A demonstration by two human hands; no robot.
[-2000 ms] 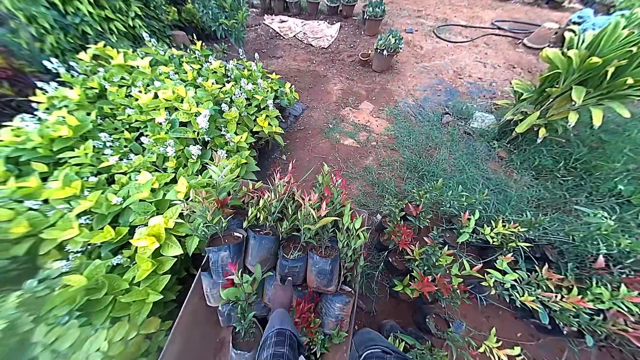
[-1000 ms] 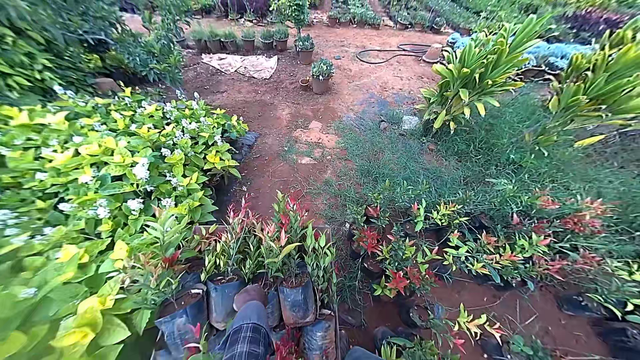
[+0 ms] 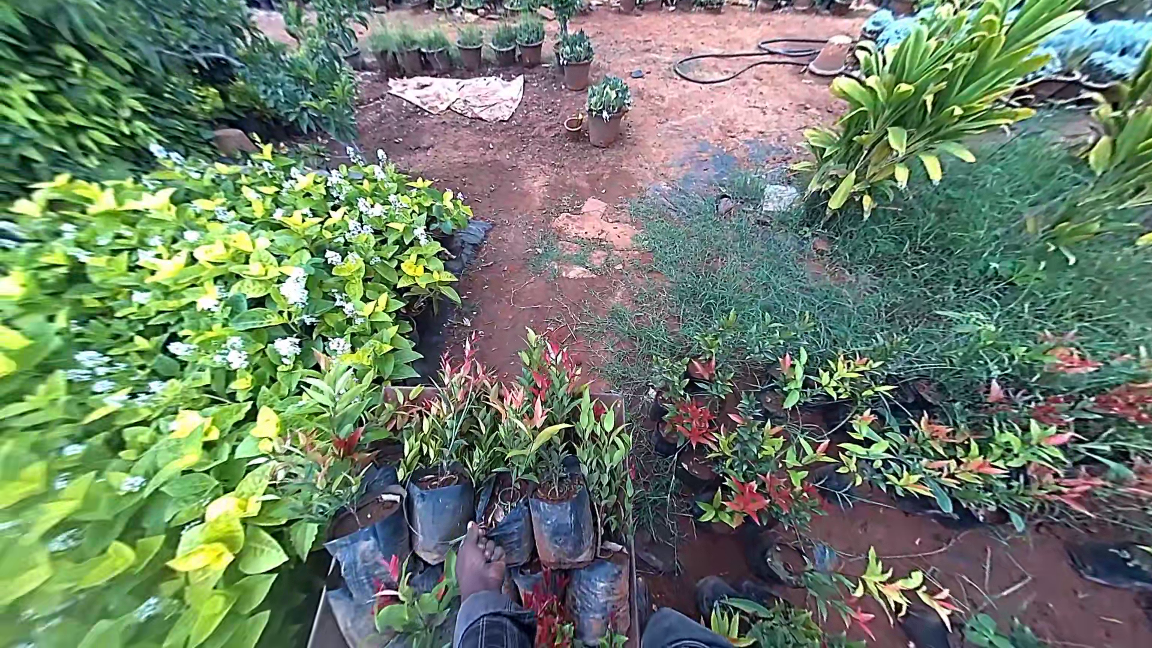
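Note:
My left hand (image 3: pixel 480 562) is at the lower middle, its fingers curled at the rim of a black plastic grow bag (image 3: pixel 511 535) that holds a young leafy plant. Filled bags stand on both sides of it, one to the left (image 3: pixel 439 520) and one to the right (image 3: pixel 563 531). Red and green shoots (image 3: pixel 540 405) rise from them. More bags (image 3: pixel 598 598) lie nearer, inside a tray or cart with a thin rim (image 3: pixel 633 576). A grey cloth edge (image 3: pixel 679 630) shows at the bottom; my right hand is out of view.
Yellow-green bushes with white flowers (image 3: pixel 288 288) crowd the left side. Red-tipped bagged plants (image 3: pixel 747 477) and grass (image 3: pixel 756 261) lie to the right. Ahead, a red soil path (image 3: pixel 513 207) leads to potted plants (image 3: pixel 606 126), a pale cloth (image 3: pixel 459 96) and a hose (image 3: pixel 747 61).
The view has tilted up, showing more of the ground ahead. My left hand stays among the bags in the tray or cart.

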